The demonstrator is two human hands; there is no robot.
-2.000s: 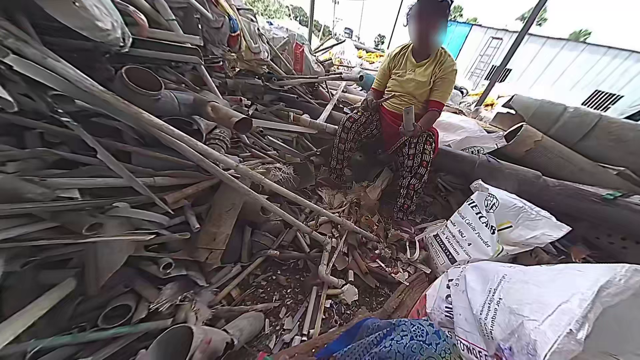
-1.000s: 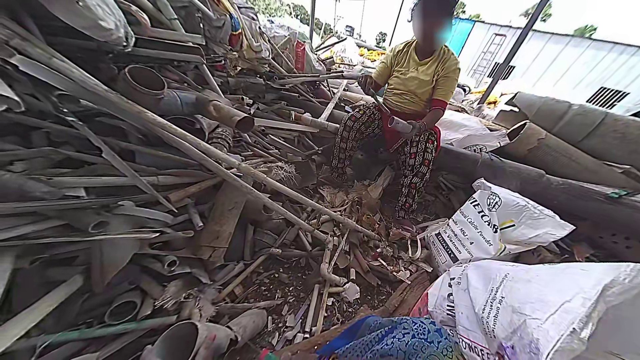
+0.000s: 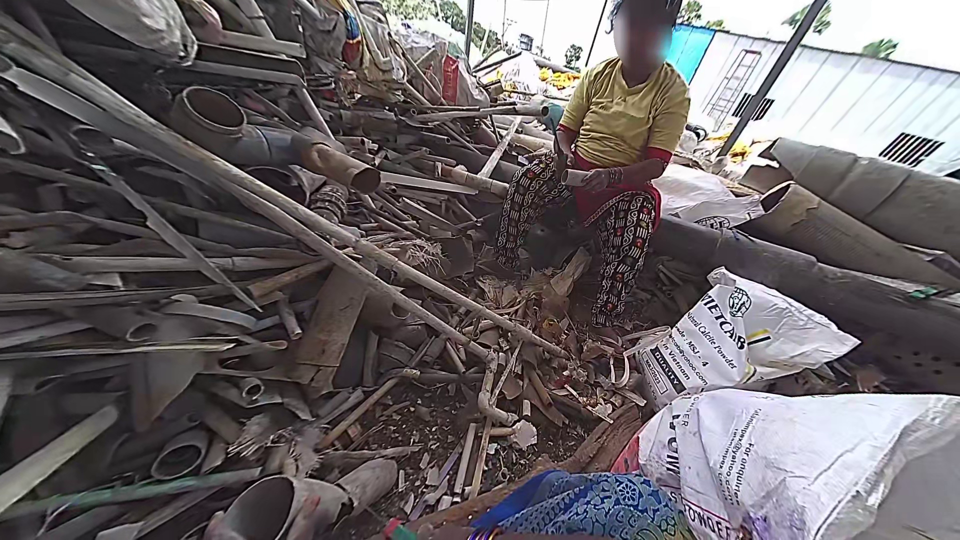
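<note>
Coloured bangles [image 3: 484, 534] and a sliver of skin show at the bottom edge; which of my hands this is, I cannot tell. Beside them lies a small red and green thing [image 3: 397, 529], cut by the frame. Blue patterned cloth [image 3: 600, 499] spreads just to the right. A wide grey pipe fitting [image 3: 259, 510] is at the lower left, with pinkish patches on it that may be fingers. Neither my left hand nor my right hand is seen clearly, and what they hold is hidden.
A seated person [image 3: 626, 112] holds a short pipe piece [image 3: 576, 178] and a thin tool. Scrap pipes [image 3: 225, 262] heap up at left; long poles [image 3: 360, 247] cross them. Printed white sacks [image 3: 810, 457] lie at right, before large pipes [image 3: 795, 262]. Chips [image 3: 435, 420] cover the ground.
The other person's pipe piece has gone from upright to nearly level, and their hands have shifted lower. My own hands show no plain change.
</note>
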